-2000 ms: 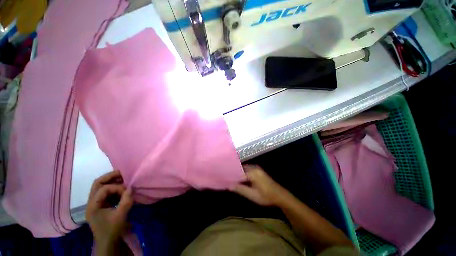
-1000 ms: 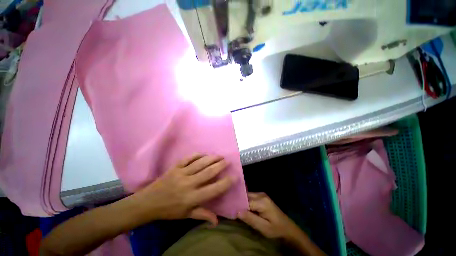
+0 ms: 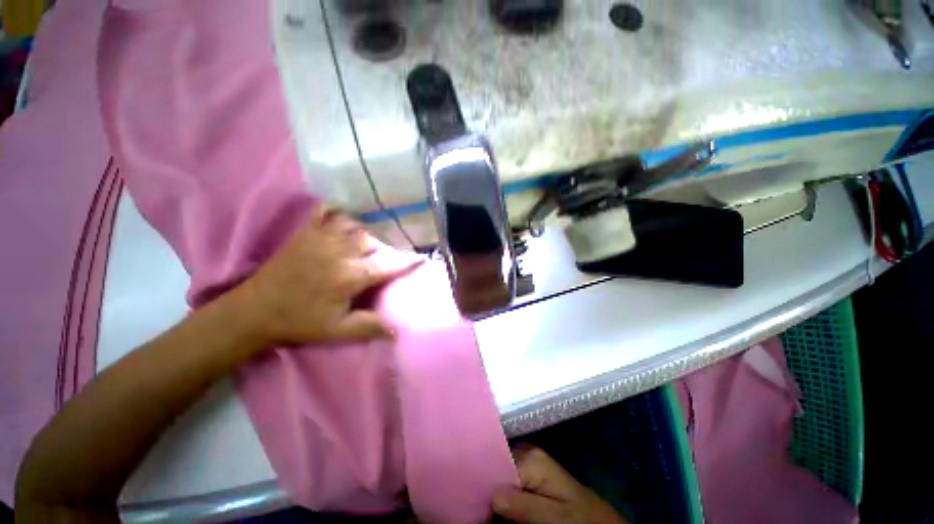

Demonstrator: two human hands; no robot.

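Note:
A pink cloth piece (image 3: pixel 205 154) runs from the upper left, beside the machine head, to the table's front edge. A narrower pink strip or folded layer (image 3: pixel 451 409) lies by the needle area and hangs over the edge. My left hand (image 3: pixel 317 281) lies palm down on the cloth, fingertips close to the needle area, thumb apart. My right hand (image 3: pixel 553 493), partly cut off by the bottom edge, pinches the strip's lower right edge. The shiny metal guard (image 3: pixel 471 225) hides the needle.
The sewing machine head (image 3: pixel 635 102) fills the top. A black smartphone (image 3: pixel 686 244) lies on the bed. Stacked pink panels (image 3: pixel 46 256) lie at left. A green basket (image 3: pixel 830 399) with pink pieces stands at right. Red and dark-handled snips (image 3: pixel 883 220) lie at far right.
My view has moved closer to the machine head. My left hand has moved up and left along the cloth towards the needle area. My right hand still pinches the cloth's lower right edge.

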